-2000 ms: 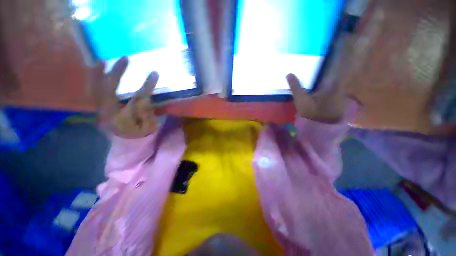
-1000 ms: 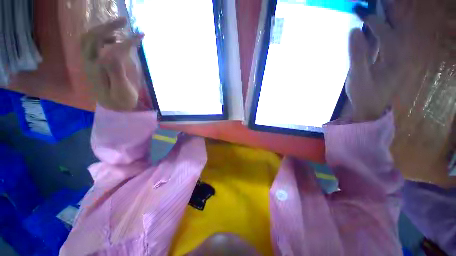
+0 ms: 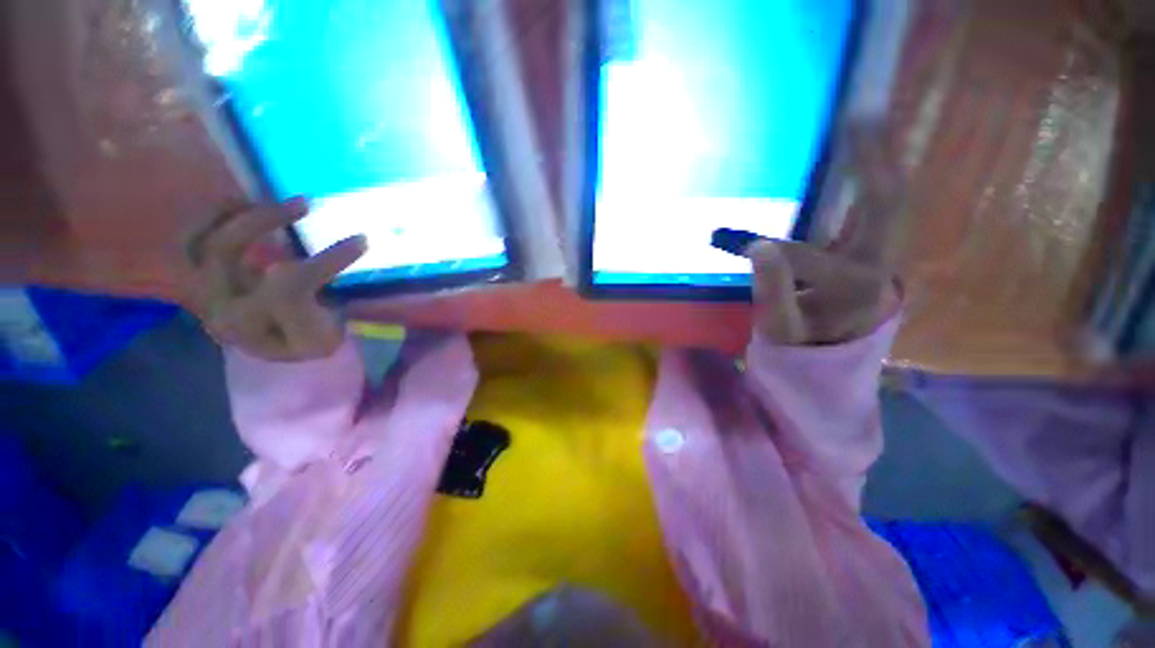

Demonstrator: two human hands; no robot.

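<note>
Two tablets lie side by side on white sleeves at the bench edge. The left tablet [image 3: 380, 139] and the right tablet [image 3: 709, 139] both show blue above and white below; their far ends are cut off by the top edge. My left hand [image 3: 272, 279] is at the near left corner of the left tablet, fingers apart, fingertips over the screen. My right hand [image 3: 823, 279] is at the near right corner of the right tablet, with a black-tipped finger over the white part. Neither hand holds anything. Whether the fingertips touch the glass is unclear.
The orange-red bench [image 3: 988, 241] is covered in glossy film. A stack with layered edges [image 3: 1125, 285] is at the far right. Blue bins [image 3: 95, 332] stand at the lower left, another blue bin [image 3: 969, 576] at the lower right. Another person's purple sleeve [image 3: 1039, 437] shows at right.
Since one second ago, both screens went from mostly white to blue and white. My hands moved from the tablets' outer sides to their near corners. The view has shifted.
</note>
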